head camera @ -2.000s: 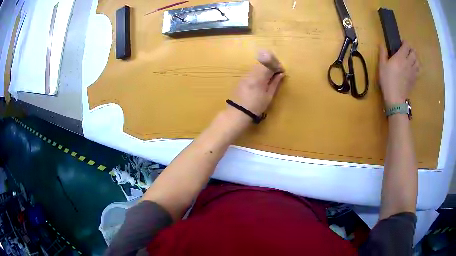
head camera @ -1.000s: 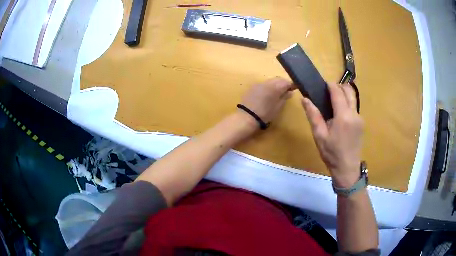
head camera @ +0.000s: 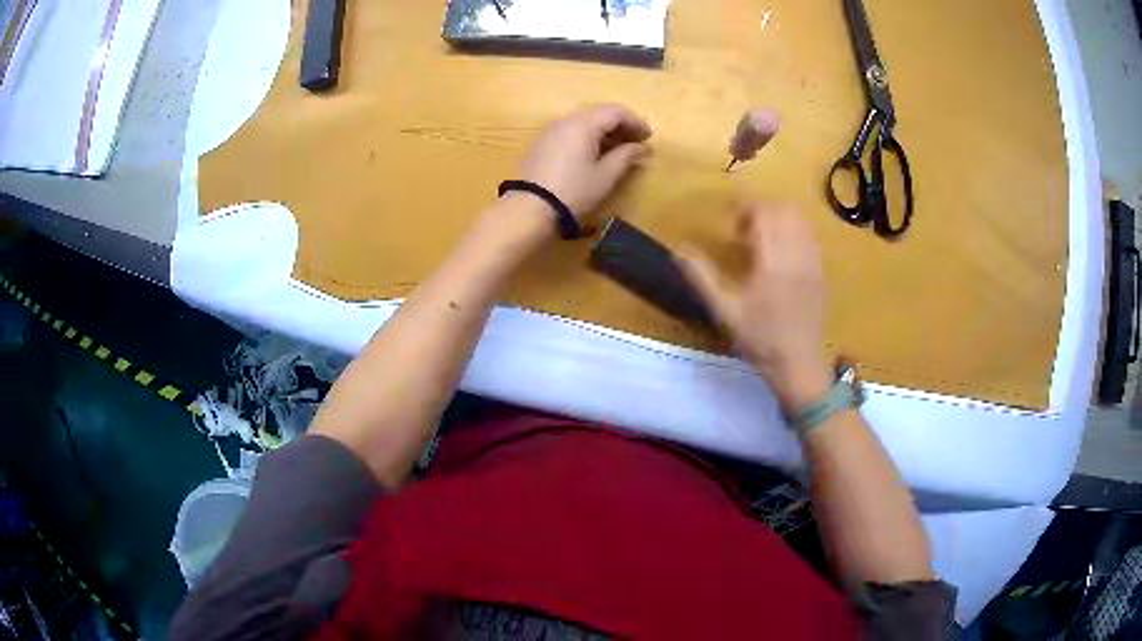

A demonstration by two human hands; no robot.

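The tan card pattern (head camera: 488, 225) lies on white fabric (head camera: 601, 369). An awl (head camera: 754, 134) stands tilted on the pattern, its tip at the surface, with neither hand on it. My left hand (head camera: 582, 163) is over the pattern left of the awl, fingers curled with a gap to the thumb, nothing seen in it. My right hand (head camera: 779, 294) is blurred, thumb and fingers spread, at the right end of a dark pattern weight (head camera: 654, 273) near the pattern's front edge. Whether it grips the weight is unclear. Shears (head camera: 873, 138) lie on the right.
Another dark weight (head camera: 323, 44) lies at the upper left. A silver-topped metal block (head camera: 557, 28) is cut by the top edge. White sheets with a reddish-marked strip (head camera: 100, 75) lie far left. A long black bar (head camera: 1118, 301) lies far right. A white bin (head camera: 207, 526) stands below left.
The dark weight has come from the far right to the front middle with my right hand. My left hand has moved left, away from the awl, which now stands uncovered.
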